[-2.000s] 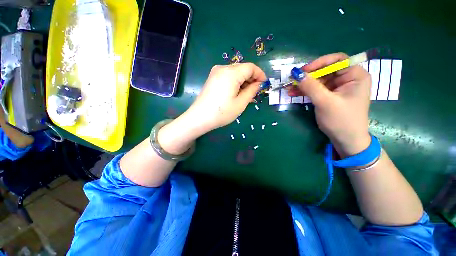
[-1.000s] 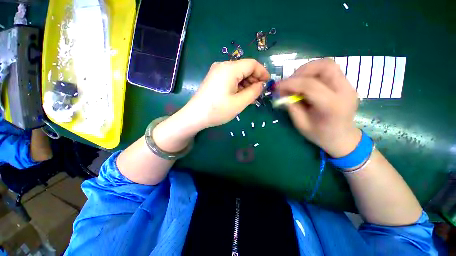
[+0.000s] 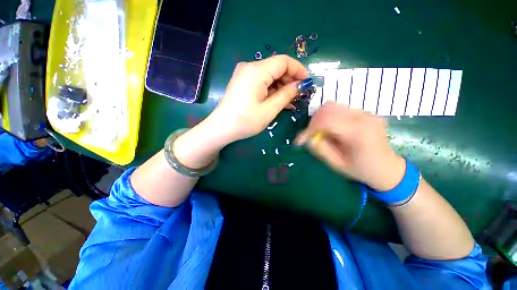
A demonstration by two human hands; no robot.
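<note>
My left hand [image 3: 258, 99] pinches a small dark wired assembly [image 3: 303, 98] between thumb and fingers, just at the left end of the ruled white strip [image 3: 391, 92]. My right hand [image 3: 354, 144] is blurred, below the strip's left part. It holds the yellow-handled tool [image 3: 318, 137], of which only a short blurred yellow bit shows; its tip cannot be made out. Several tiny white pieces [image 3: 271, 134] lie on the green surface between and below the hands. Another wired assembly [image 3: 302, 46] lies above my left fingertips. One more is mostly hidden behind my left hand.
The yellow tray [image 3: 148, 42] with pale packing stands at the left, beside the smartphone [image 3: 180, 51]. A grey metal box [image 3: 33, 79] is at the far left. A blue-sleeved arm [image 3: 25, 156] of another person shows below it. Dark specks lie right of my right wrist.
My right hand has moved down and left off the strip, uncovering most of it, and the tool has swung so little of it shows. My left hand still pinches the assembly, slightly higher.
</note>
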